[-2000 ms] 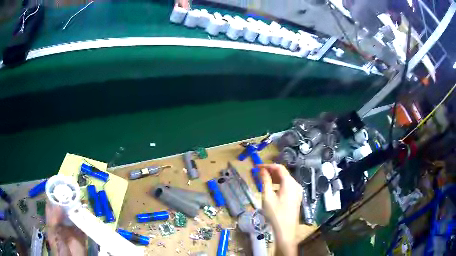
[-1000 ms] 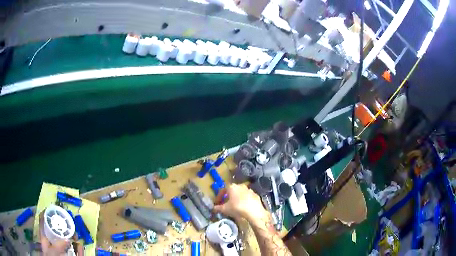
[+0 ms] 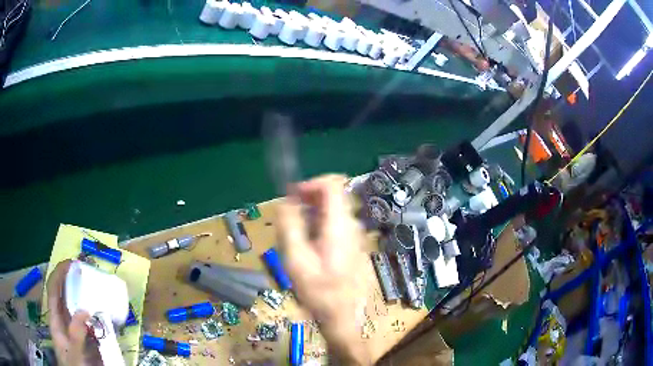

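My left hand (image 3: 66, 325), cut off by the bottom edge, holds a white handheld fan unit (image 3: 99, 292) over the yellow paper (image 3: 63, 246). The unit's smooth round head faces up and thin wires show on its handle. My right hand (image 3: 322, 239) is raised over the bench, blurred. A long grey piece (image 3: 281, 146), strongly blurred, extends upward from its fingertips over the green belt. Grey handle shells (image 3: 229, 282) and blue cells (image 3: 190, 312) lie between the hands. My right hand and forearm hide part of the bench.
Small green circuit boards (image 3: 213, 329) lie among scraps on the tan bench (image 3: 165, 275). Grey round housings (image 3: 404, 234) are piled at the right, beside a thick black tool (image 3: 501, 207). White units (image 3: 290, 28) are lined up across the green belt (image 3: 179, 164).
My right hand has lifted from the grey shells and moved up, now with a blurred grey piece at its fingertips. The white unit has turned, hiding its slotted face. The camera view has shifted.
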